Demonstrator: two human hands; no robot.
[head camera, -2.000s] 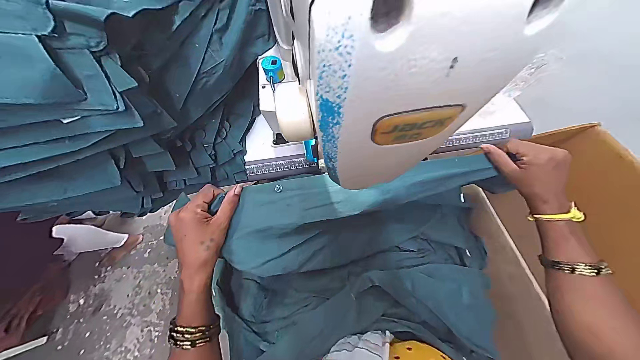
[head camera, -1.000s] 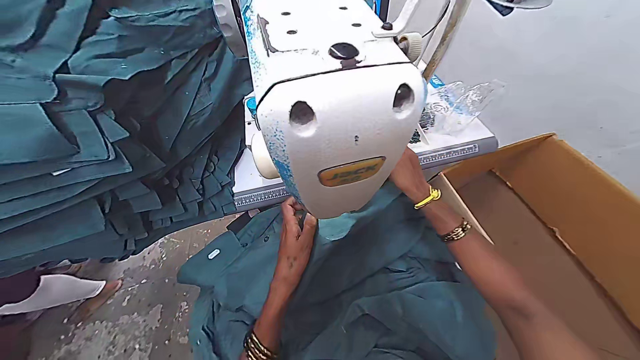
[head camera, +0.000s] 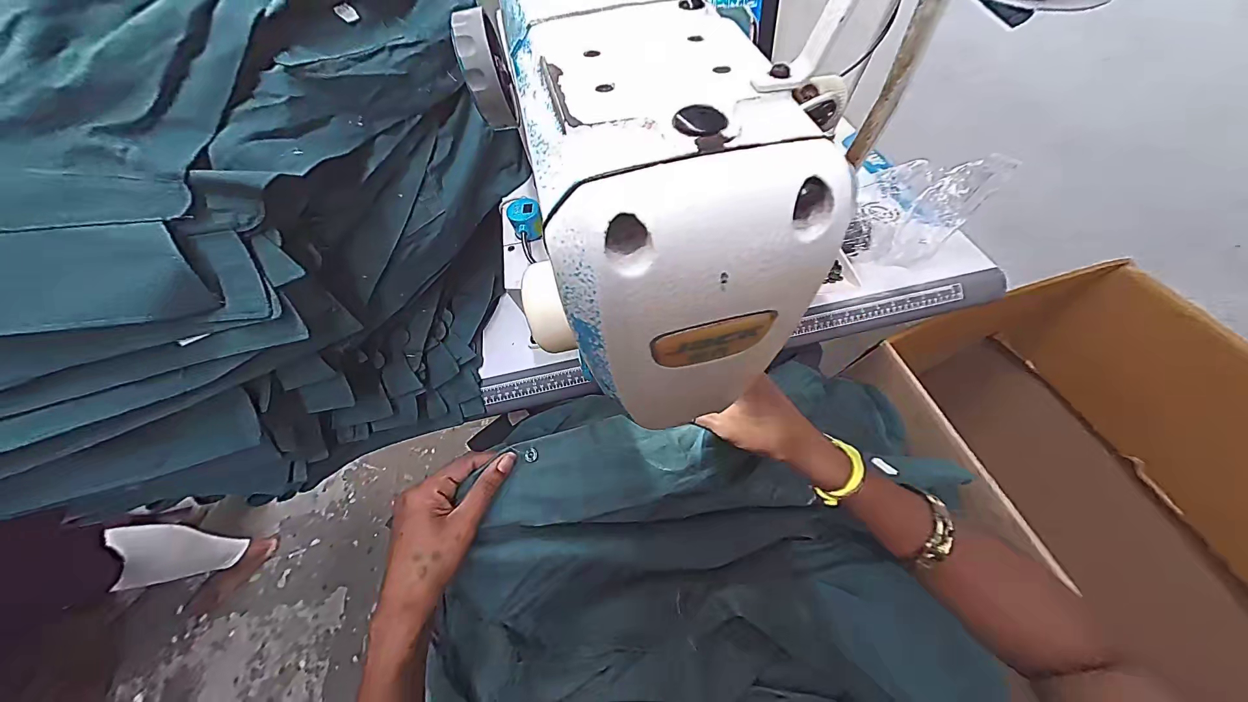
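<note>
A dark green garment (head camera: 624, 546) is spread below the white head of a Jack sewing machine (head camera: 702, 253). My left hand (head camera: 439, 536) pinches its edge between thumb and fingers, beside a small round button (head camera: 530, 454). My right hand (head camera: 760, 419) reaches to the cloth at the lower right of the machine head, which hides its fingertips, so its grip cannot be made out. Light falls on the cloth between the two hands. The needle area is hidden behind the machine head.
A tall pile of green garments (head camera: 127, 283) lies at the left. The white table edge bears a ruler scale (head camera: 877, 310). Clear plastic wrap (head camera: 916, 210) sits behind it. An open cardboard box (head camera: 1121, 390) stands at the right. Another person's foot (head camera: 234, 575) is at the lower left.
My right hand, at the far right end of the cloth two seconds ago, has moved left to the machine head. The left hand keeps hold of the cloth edge. The view has shifted.
</note>
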